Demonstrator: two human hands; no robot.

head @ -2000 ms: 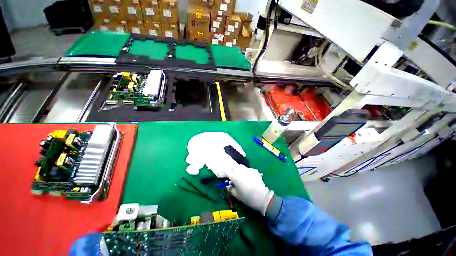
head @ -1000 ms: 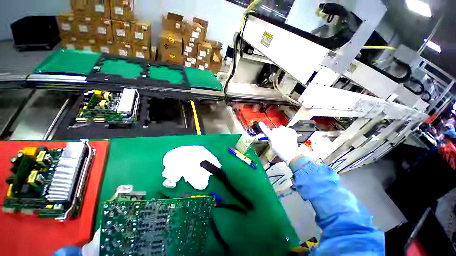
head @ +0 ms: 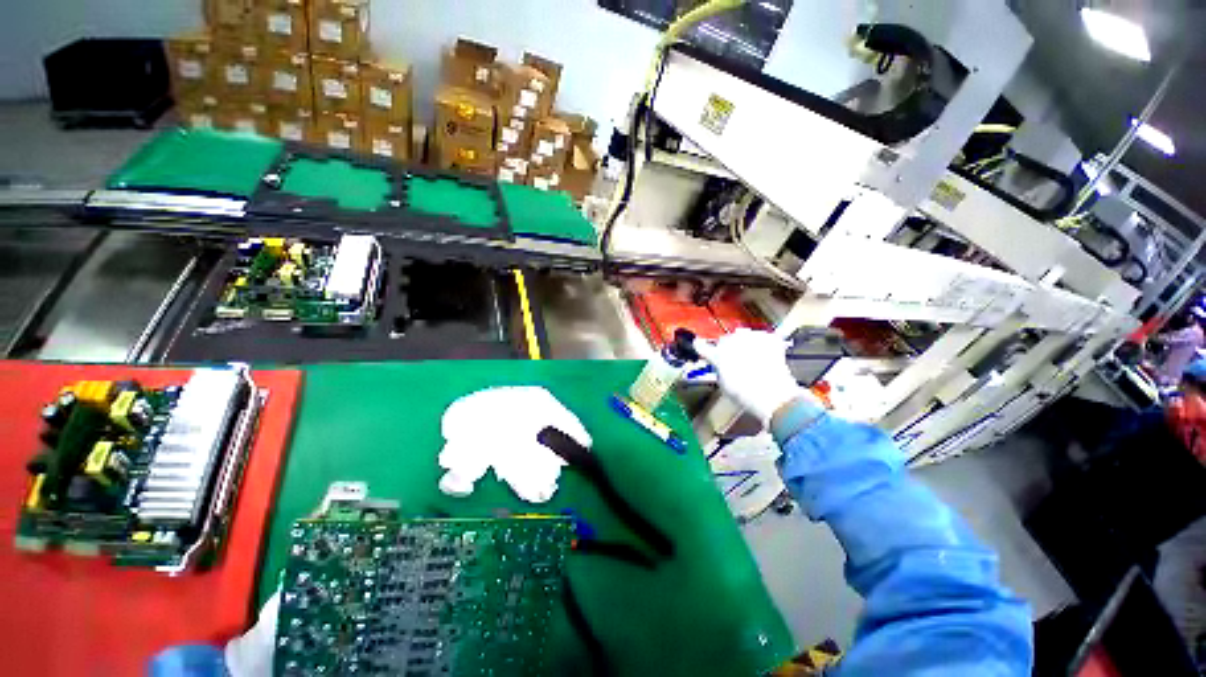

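A green circuit board (head: 423, 595) is at the bottom centre with its solder side towards me. My left hand (head: 254, 648), in a white glove, is at its lower left edge, mostly hidden and cut off by the picture's edge. My right hand (head: 751, 373), gloved in white, is at the bench's far right corner, fingers closed around a thin pen with a blue part (head: 697, 373). Its fingertips are beside the dark top of a small pale bottle (head: 655, 380); I cannot tell if they touch it. Blue and yellow markers (head: 648, 422) lie by the bottle.
Another board (head: 146, 463) with a silver-white heatsink lies on the red mat (head: 66, 615) at left. A white cloth (head: 509, 437) and a black-handled tool (head: 608, 489) are on the green mat (head: 701, 556). Beyond is the line with a board (head: 304, 280); white machines (head: 873, 251) stand right.
My right hand has moved from beside the cloth out to the bottle. The board in front has turned to show more of its solder side. The view has shifted right.
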